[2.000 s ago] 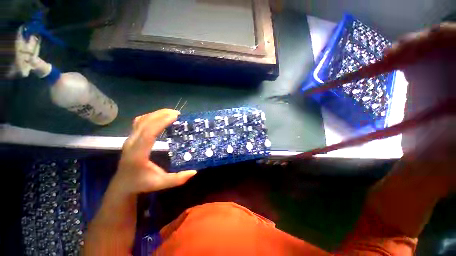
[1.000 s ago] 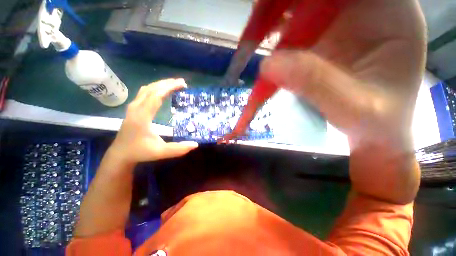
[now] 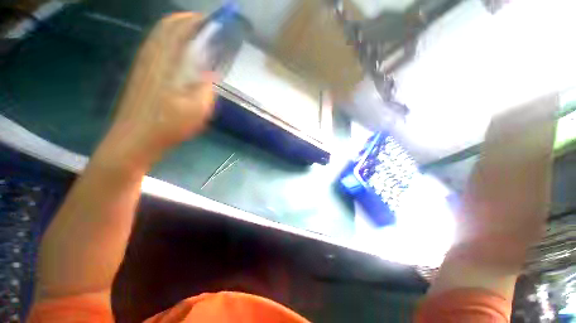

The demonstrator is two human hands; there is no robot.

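Observation:
My left hand (image 3: 165,94), blurred, is raised at the upper left and closed around a white and blue object that looks like the spray bottle (image 3: 213,45). It is in front of the left end of the solder pot (image 3: 268,131). My right forearm (image 3: 508,189) reaches up at the right, blurred. My right hand cannot be made out in the bright glare above it. The red tongs and the panel they gripped are not visible.
Thin tweezers (image 3: 219,172) lie on the green mat (image 3: 265,183) in front of the pot. A blue bin (image 3: 372,205) with panels stands on the white sheet at the right. Brown cardboard (image 3: 316,41) is behind the pot. Blurred panels (image 3: 16,240) show at the lower left.
The view has swung right. My left hand has let go of the panel, moved up and closed on the bottle. My right hand and tongs have moved out of sight with the panel.

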